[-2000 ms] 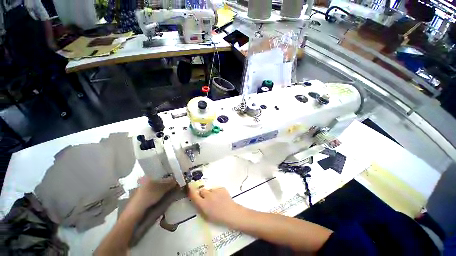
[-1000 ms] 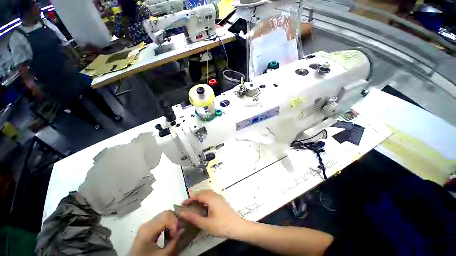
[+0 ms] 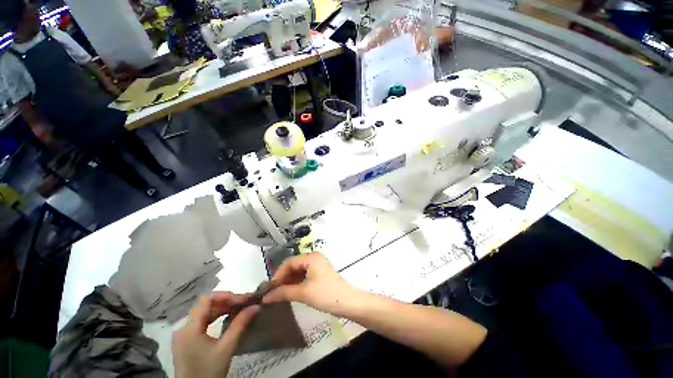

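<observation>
A grey-brown cut piece (image 3: 267, 329) hangs from both hands in front of the sewing machine head. My left hand (image 3: 214, 325) pinches its upper edge between thumb and fingers. My right hand (image 3: 308, 280) pinches the same edge a little to the right, with the fingertips close to the left ones. The edge looks folded or layered at the fingers. The white sewing machine (image 3: 398, 155) stands behind the hands, and the piece is outside its needle area, which is partly hidden.
A fanned pile of grey panels (image 3: 173, 255) lies left of the machine head. A darker crumpled pile (image 3: 107, 336) is at the table's left edge. Dark scraps (image 3: 513, 193) and black cord (image 3: 461, 215) lie under the arm. A person (image 3: 66, 96) stands beyond the table at upper left.
Both hands have left the needle area and come toward the front edge with the piece. Since one second ago they have risen slightly, and the piece now hangs spread below the fingers.
</observation>
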